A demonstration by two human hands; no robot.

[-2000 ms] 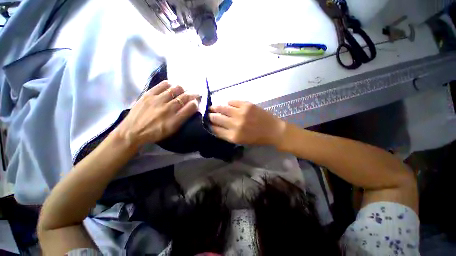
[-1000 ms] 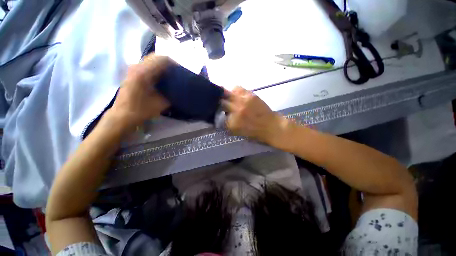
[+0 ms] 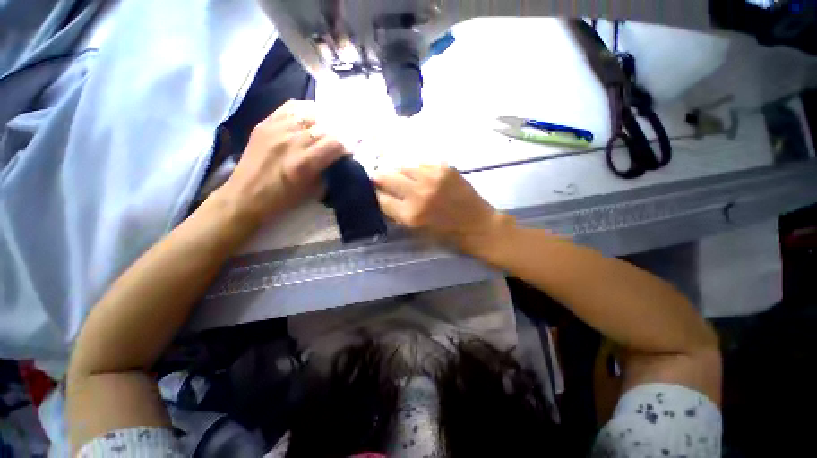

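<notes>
A navy band (image 3: 355,204) hangs down as a narrow dark strip between my hands, its lower end near the table's front edge. My left hand (image 3: 288,156) holds its upper left part, fingers bent over the cloth. My right hand (image 3: 437,201) is at the band's right edge with fingertips against it; whether it pinches the cloth is hard to tell. Light grey-blue fabric (image 3: 157,125) is heaped to the left, with a dark overlocked edge and a navy piece (image 3: 269,94) running under my left hand.
The sewing machine head (image 3: 403,67) is just beyond my hands. Thread snips (image 3: 546,131) and black-handled shears (image 3: 634,134) lie to the right. A small metal fitting (image 3: 712,119) is at far right. A measuring scale (image 3: 618,215) runs along the front edge.
The navy piece, spread flat and wide between my hands a second ago, now shows as a narrow hanging strip. My left hand has moved slightly right. More navy cloth shows behind it.
</notes>
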